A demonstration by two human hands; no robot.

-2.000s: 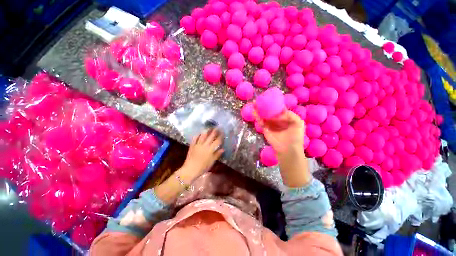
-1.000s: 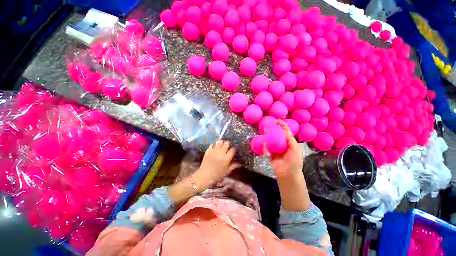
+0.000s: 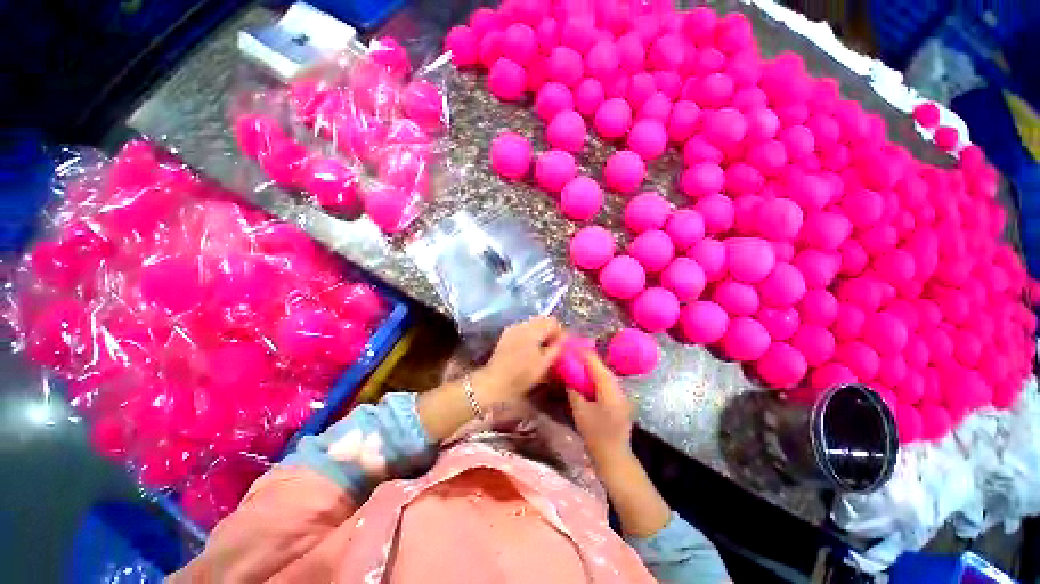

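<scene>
A pink ball (image 3: 575, 365) is between my two hands at the table's near edge. My right hand (image 3: 602, 408) holds it from the right. My left hand (image 3: 525, 356) touches or nearly touches its left side with curled fingers; whether it holds a bag is too blurred to tell. A stack of clear poly bags (image 3: 488, 268) with a dark mark lies flat just beyond my left hand. Another pink ball (image 3: 633, 353) lies on the table right of my hands. The big pile of loose pink balls (image 3: 787, 228) spreads over the table's right side.
Bagged balls (image 3: 354, 137) lie on the table at upper left, by a white box (image 3: 299, 43). A blue crate (image 3: 382, 348) heaped with bagged balls (image 3: 217, 319) stands at left. A black cup (image 3: 855, 438) lies at the right table edge beside white crumpled sheeting (image 3: 958, 485).
My right hand has brought a pink ball from the pile edge down and left to my left hand. My left hand has left the bag stack and now meets it at the table's near edge.
</scene>
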